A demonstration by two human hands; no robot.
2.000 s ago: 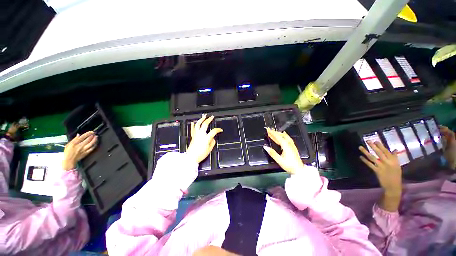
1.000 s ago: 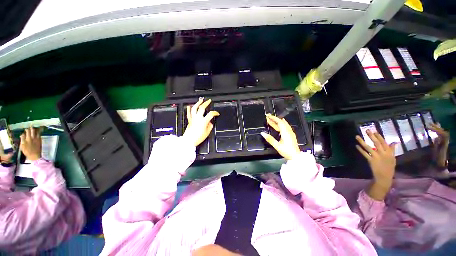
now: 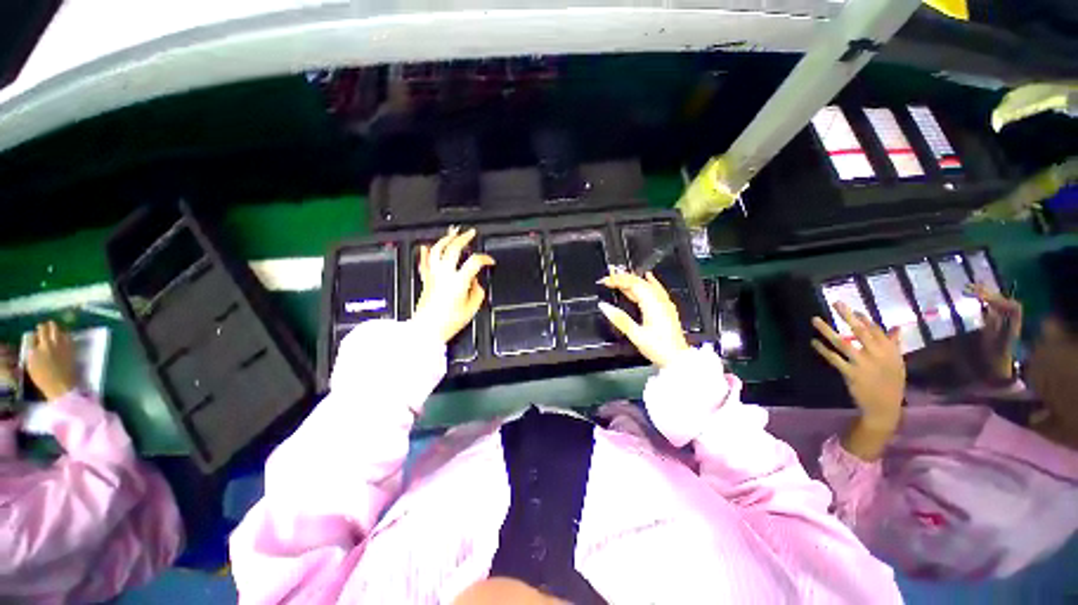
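A black foam tray (image 3: 508, 365) lies in front of me with a row of glossy black smartphones (image 3: 518, 278) in its slots. The leftmost smartphone (image 3: 364, 284) shows a small white text line. My left hand (image 3: 448, 290) rests over the second slot from the left, fingers apart, and covers part of the phone there. My right hand (image 3: 645, 317) lies over the fourth phone from the left, fingers spread, fingertips at its right edge. Neither hand is closed around a phone. Whether the fingertips touch the screens cannot be told.
A rear tray (image 3: 414, 203) holds two dark phones. A partly filled tray (image 3: 225, 355) lies angled at left. A loose phone (image 3: 735, 317) lies right of my tray. A yellow-wrapped post (image 3: 709, 192) stands behind. Neighbours' hands are at both sides, near right-hand trays (image 3: 816, 251) with bright screens.
The view has shifted, so the trays sit further left and higher. The rear phones' lit logos are now dark. The left neighbour's hand has left the angled tray. My hands stay over the same slots.
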